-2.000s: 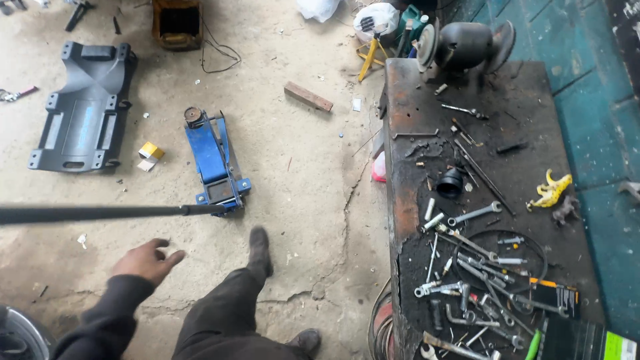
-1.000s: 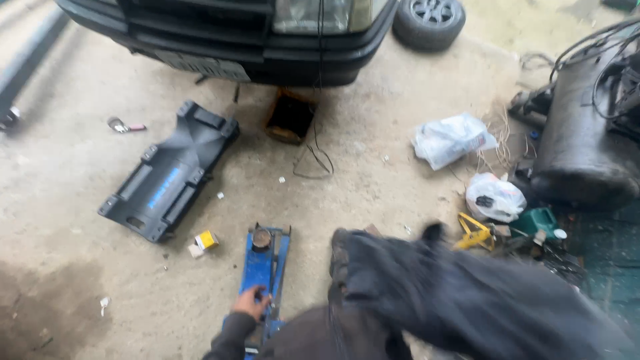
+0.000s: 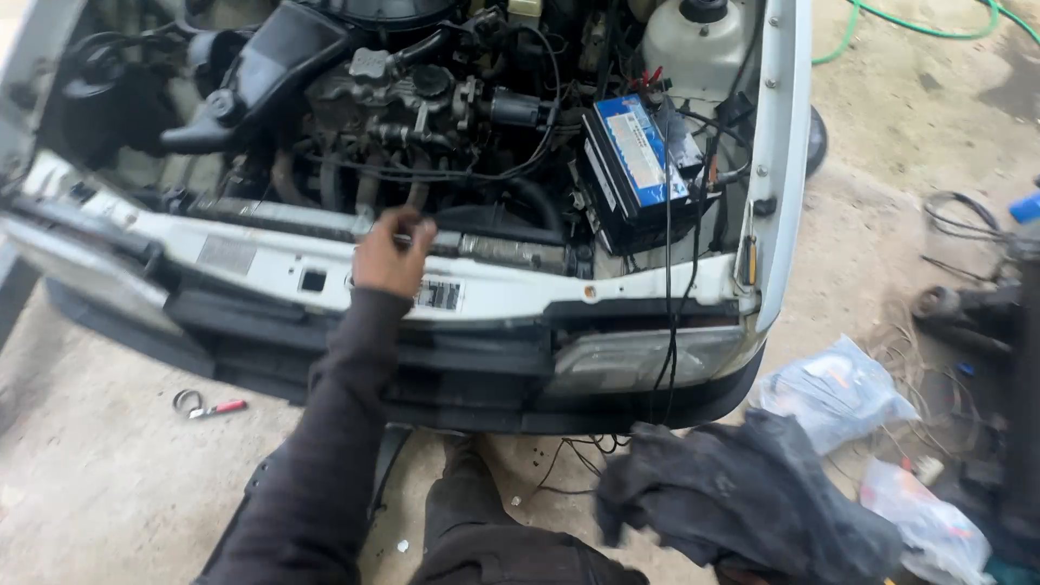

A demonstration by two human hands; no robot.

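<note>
My left hand point(image 3: 394, 253) is over the white front crossmember point(image 3: 520, 284) of a car, beside the radiator's top edge point(image 3: 512, 252). Its fingers are loosely curled and apart, with nothing visible in them; contact with the car is unclear. Behind it lies the engine point(image 3: 398, 101). A car battery point(image 3: 638, 154) with a blue top sits tilted at the right of the engine bay, black cables point(image 3: 671, 325) hanging past it over the headlight. A crumpled dark cloth or garment point(image 3: 731, 487) is at lower right. My right hand is not visible; the cloth may hide it.
On the floor at left lies a strap wrench point(image 3: 207, 405) with a red handle. Plastic bags point(image 3: 841, 390) and tangled cords are at the right. Part of a black creeper point(image 3: 252, 496) shows below the bumper point(image 3: 463, 390). A green hose point(image 3: 918, 32) crosses the top right.
The view has swung from the workbench and floor to the open engine bay. My left hand, over the blue floor jack one second ago, is now above the car's front crossmember.
</note>
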